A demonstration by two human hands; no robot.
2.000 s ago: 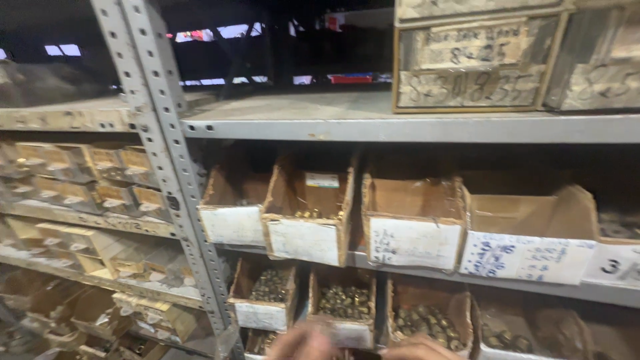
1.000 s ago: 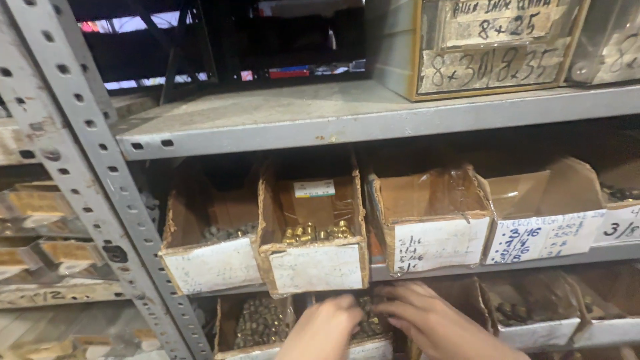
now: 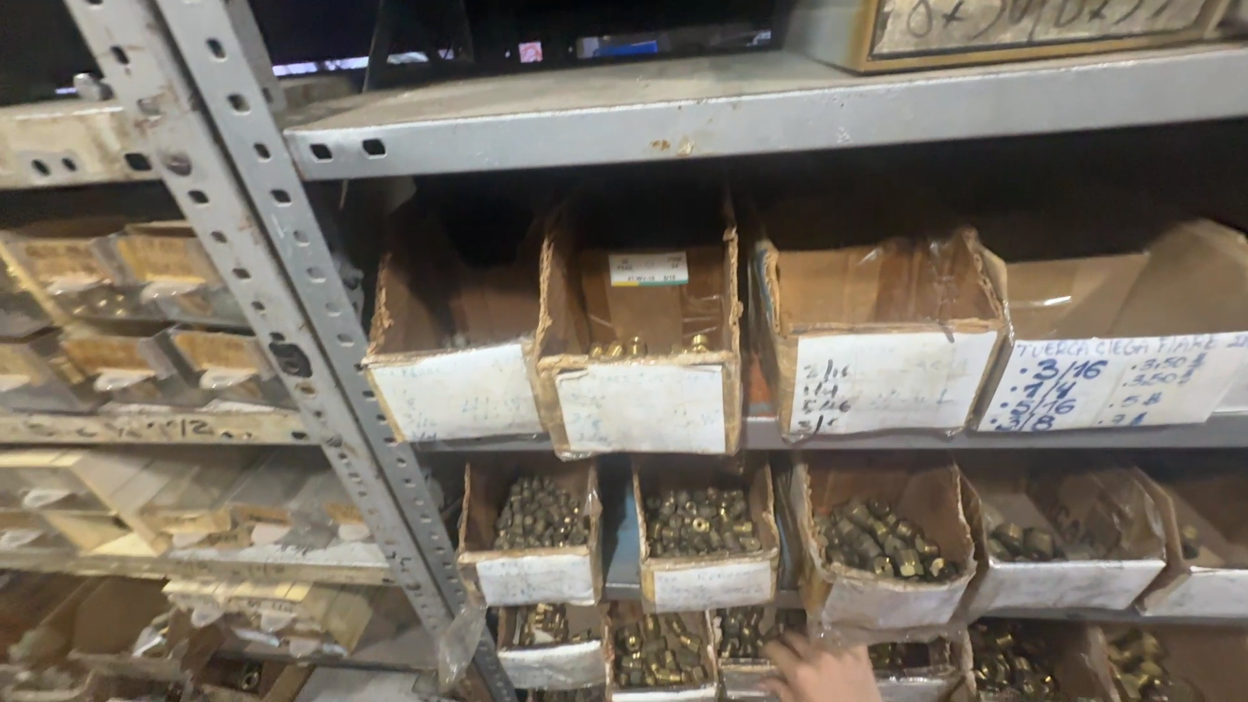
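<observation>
My right hand (image 3: 819,671) is at the bottom edge of the head view, its fingertips at the front of a small cardboard bin (image 3: 746,671) of brass fittings in the lowest visible row. Whether the fingers grip anything is hidden. My left hand is out of view. Just above, a cardboard bin (image 3: 712,583) with small brass fittings and another bin (image 3: 889,597) with larger brass fittings sit on the middle shelf. Left of the hand stands a bin (image 3: 663,694) of brass elbow-like fittings.
Larger labelled cardboard bins (image 3: 639,405) line the shelf above, under a grey metal shelf edge (image 3: 682,135). A perforated steel upright (image 3: 283,322) slants down on the left. Beyond it are racks of small drawers (image 3: 107,366). A box (image 3: 1033,34) stands on the top shelf.
Both hands showed by the upper bins' lower edge one second ago; now only my right hand shows, lower down at the bottom row. The view has shifted.
</observation>
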